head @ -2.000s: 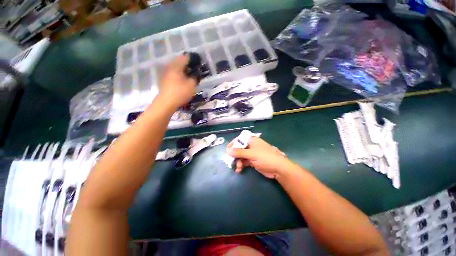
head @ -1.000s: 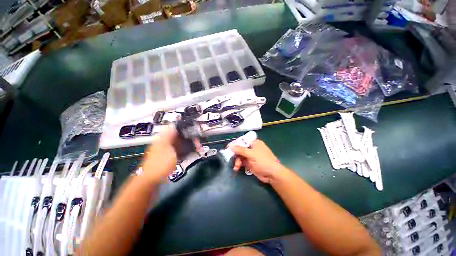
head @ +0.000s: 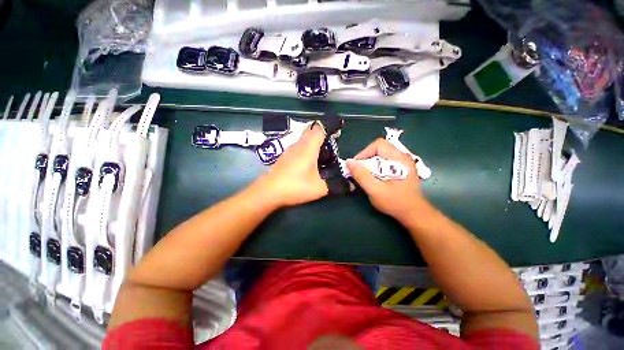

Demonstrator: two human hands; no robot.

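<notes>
My left hand (head: 304, 166), with black covers on its fingertips, grips a dark watch body (head: 328, 152) at the bench centre. My right hand (head: 388, 179) holds a short white strap half (head: 384, 167) whose end meets the right side of the watch body. Whether the strap is seated in it is hidden by the fingers. Another pale strap piece (head: 415, 158) lies just beyond my right hand. Part-assembled watches (head: 206, 136) with pale straps lie left of and behind my left hand.
A white foam board (head: 274, 85) bearing watches is at the back. A slotted foam tray (head: 147, 178) of watches stands left. Long white strap halves (head: 537, 164) lie right. A green-faced item (head: 491, 80) and plastic bags (head: 581, 65) are upper right; a crumpled clear bag (head: 113, 48) is upper left.
My left hand has come from the compartment tray to the bench centre with a watch body. Both hands are now together, with the strap half against the body. The view has tilted further down.
</notes>
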